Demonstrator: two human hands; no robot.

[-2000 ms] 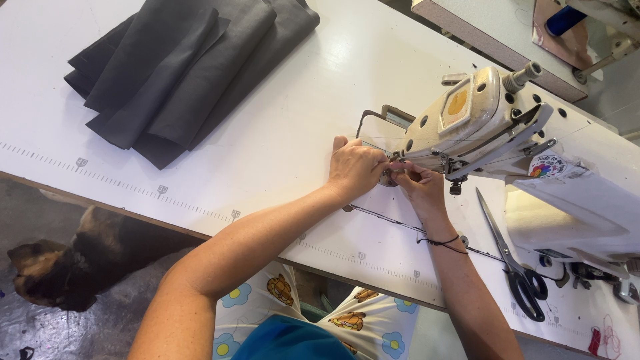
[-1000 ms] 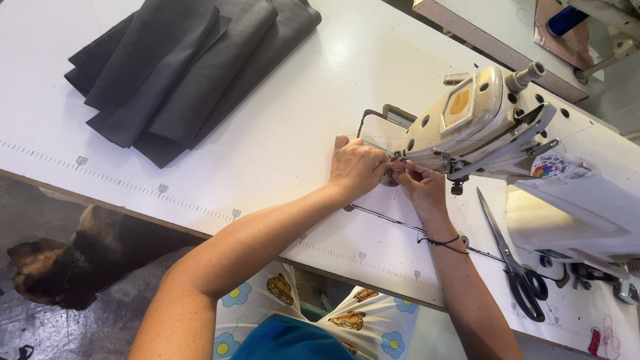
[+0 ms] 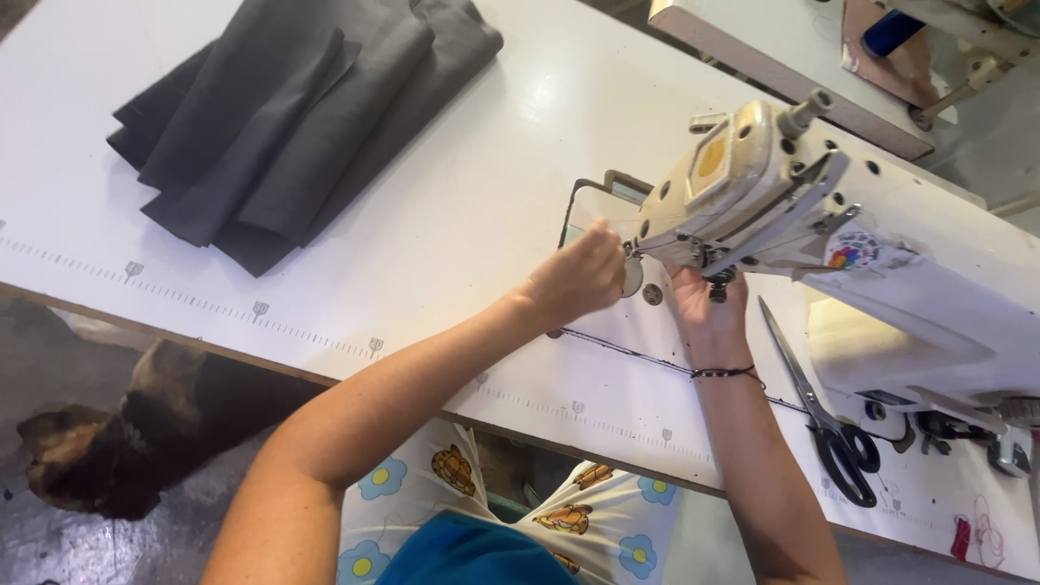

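An industrial sewing machine (image 3: pixel 747 195) stands on the white table, its needle end between my hands. My left hand (image 3: pixel 583 268) is closed at the left of the needle area, fingertips pinched together; a fine thread seems to run from them toward the machine head. My right hand (image 3: pixel 708 301) is under the machine head, right of the needle area, its palm turned up and its fingertips hidden by the head. Between the hands a round metal plate (image 3: pixel 631 278) and a small metal disc (image 3: pixel 652 294) show on the machine bed. Black-handled scissors (image 3: pixel 821 414) lie right of my right forearm.
Folded dark grey fabric (image 3: pixel 301 130) lies at the table's upper left. A ruler scale (image 3: pixel 260 309) runs along the near edge. Red thread (image 3: pixel 961 538) lies at the lower right. A second table (image 3: pixel 788 73) stands behind. A dog (image 3: pixel 154 422) is on the floor at the left.
My hands were together at the needle; they have moved apart, the left one to the left, the right one to the right under the machine head. The round plate between them is now exposed.
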